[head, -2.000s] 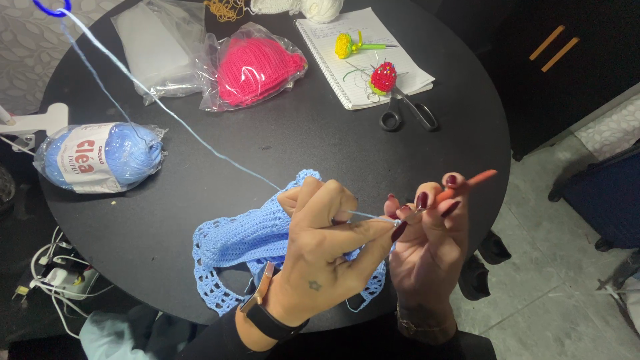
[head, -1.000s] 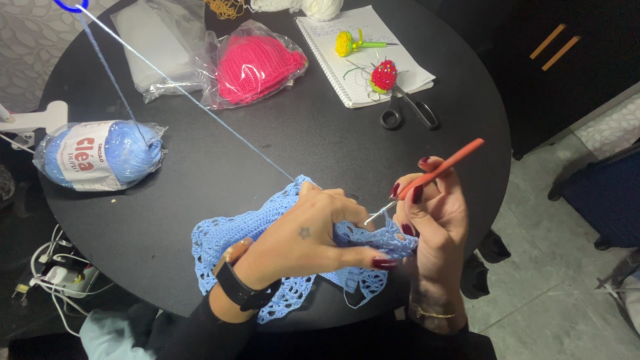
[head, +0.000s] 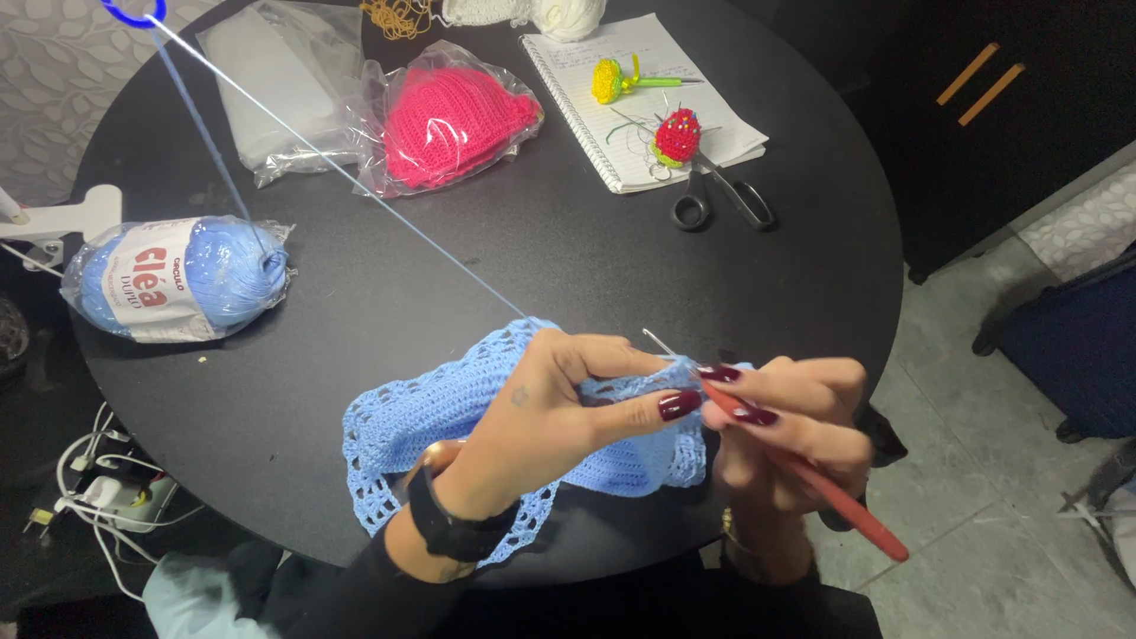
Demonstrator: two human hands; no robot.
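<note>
My left hand [head: 555, 408] pinches the edge of a light blue crocheted piece [head: 426, 399], which lies bunched on the table beneath it. My right hand [head: 790, 426] grips a crochet hook [head: 834, 497] by its red handle. The hook's metal tip shows beyond the upper edge of the blue fabric, with the handle slanting down to the right. Blue yarn [head: 399, 217] runs from a blue ring [head: 138, 11] at the top left down to the work beside my left hand. A wrapped blue yarn ball [head: 182, 280] lies at the left.
On the black round table [head: 355, 240] are a bagged pink crocheted piece [head: 453, 124], a clear plastic bag [head: 284, 89] and white yarn [head: 570, 16]. A spiral notebook [head: 612, 142] holds a yellow crocheted flower [head: 608, 82] and a red pincushion [head: 678, 135], beside black-handled scissors [head: 745, 200].
The hook's handle pointed up to the right a second ago and now slants down to the right. My left hand has gone from lying over the fabric to pinching its edge close to the hook.
</note>
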